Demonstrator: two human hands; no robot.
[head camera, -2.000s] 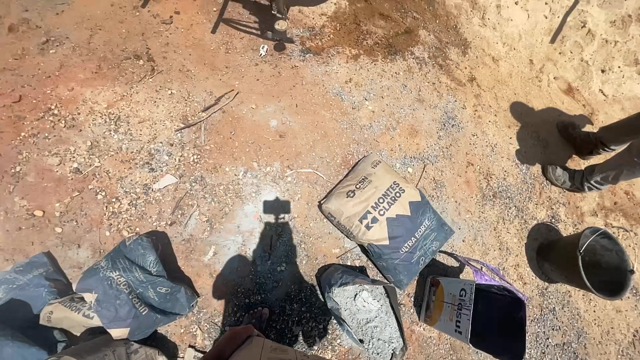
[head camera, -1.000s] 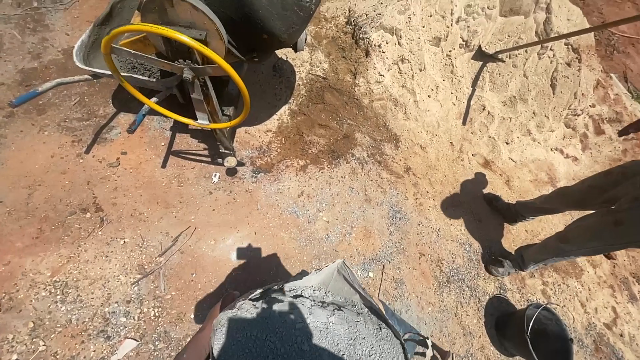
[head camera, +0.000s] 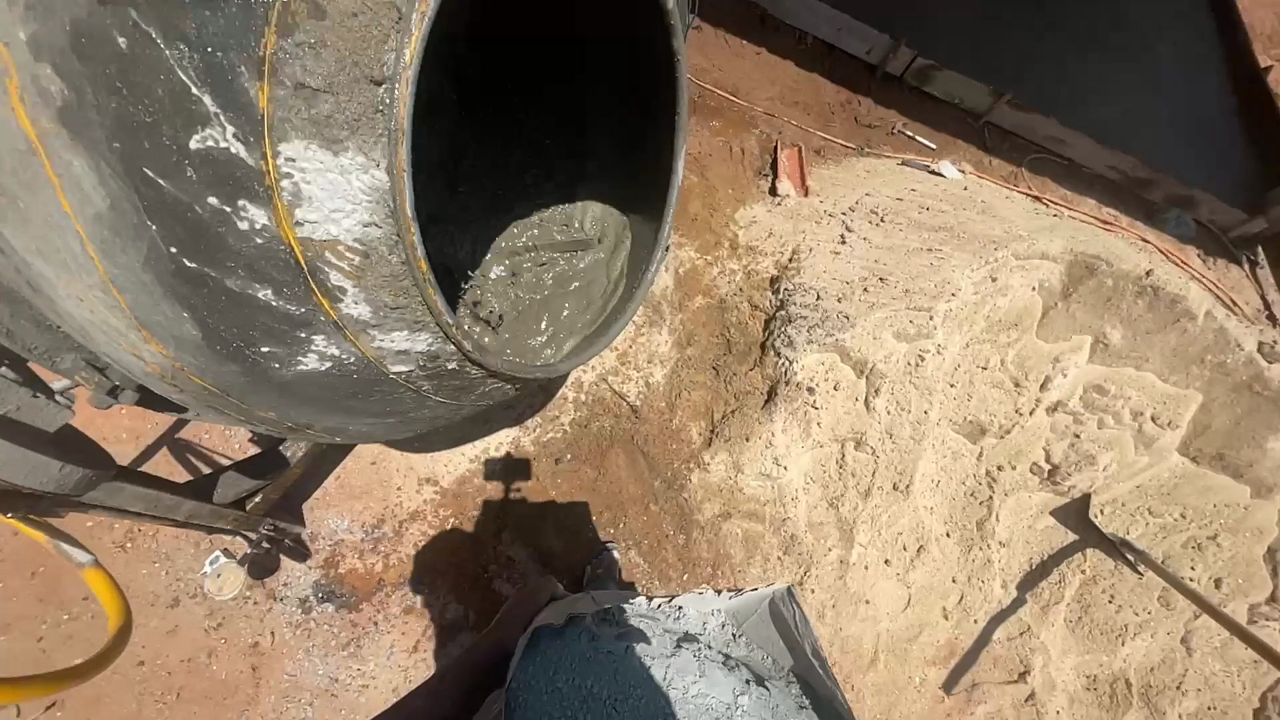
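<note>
An open paper cement bag (head camera: 800, 640), filled with grey powder, is held low in front of me at the bottom edge. My left hand (head camera: 538, 592) grips its upper left side, partly in shadow. My right hand is out of sight. Above the bag, at the upper left, is the drum of a concrete mixer (head camera: 220, 200) with its mouth facing me. Wet grey mix (head camera: 560, 285) lies in the bottom of the mouth. The bag and my hand are below the drum's rim, apart from it.
The mixer's yellow handwheel (head camera: 115, 610) juts in at lower left, below its metal frame (head camera: 150, 500). A sand pile (head camera: 950, 400) spreads across the right, with a hoe (head camera: 1110, 535) on it. Wooden boards (head camera: 960, 85) and a hose (head camera: 1100, 225) lie at the upper right.
I have moved forward with the open bag, and the view has shifted to the mixer's mouth. Two seconds ago an open bag of powder stood on the ground; one second ago it was up in front of me.
</note>
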